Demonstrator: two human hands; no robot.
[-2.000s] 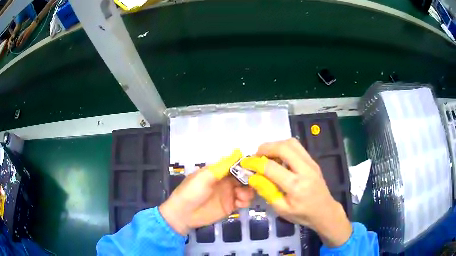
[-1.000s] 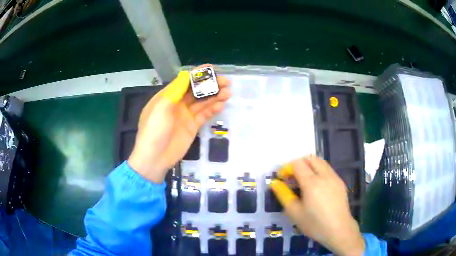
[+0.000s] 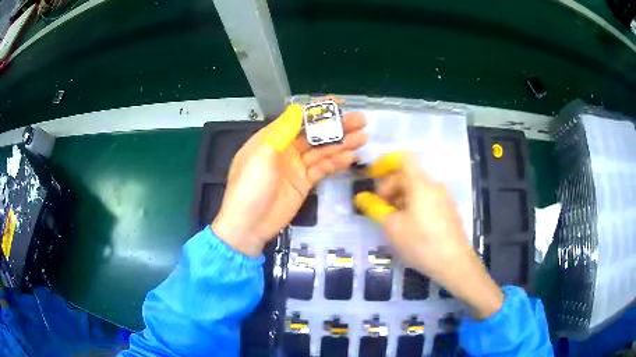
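Observation:
My left hand [image 3: 279, 164], palm up with a yellow finger cot on the thumb, holds a watch housing [image 3: 323, 123], a silver-rimmed rounded square with yellow and dark parts inside, above the blister tray's upper part. My right hand [image 3: 411, 209], blurred, with yellow cots on thumb and finger, holds a dark display module [image 3: 363, 187] between the fingertips, just right of and below my left fingers. The whitish blister tray [image 3: 446, 139] has rows of black display modules [image 3: 339, 282] with gold-yellow tabs in its lower pockets.
A black foam tray [image 3: 508, 202] with a yellow sticker lies beneath and beside the blister tray. A stack of blister trays [image 3: 617, 209] stands at right, beside a white scrap [image 3: 547, 226]. Behind are a pale rail [image 3: 167, 116], an upright post [image 3: 252, 56] and the dark green belt [image 3: 390, 49].
My right hand has moved up from the tray's middle rows to near my left hand, with a display module in its fingers. The whole view has shifted, moving the trays right in the picture.

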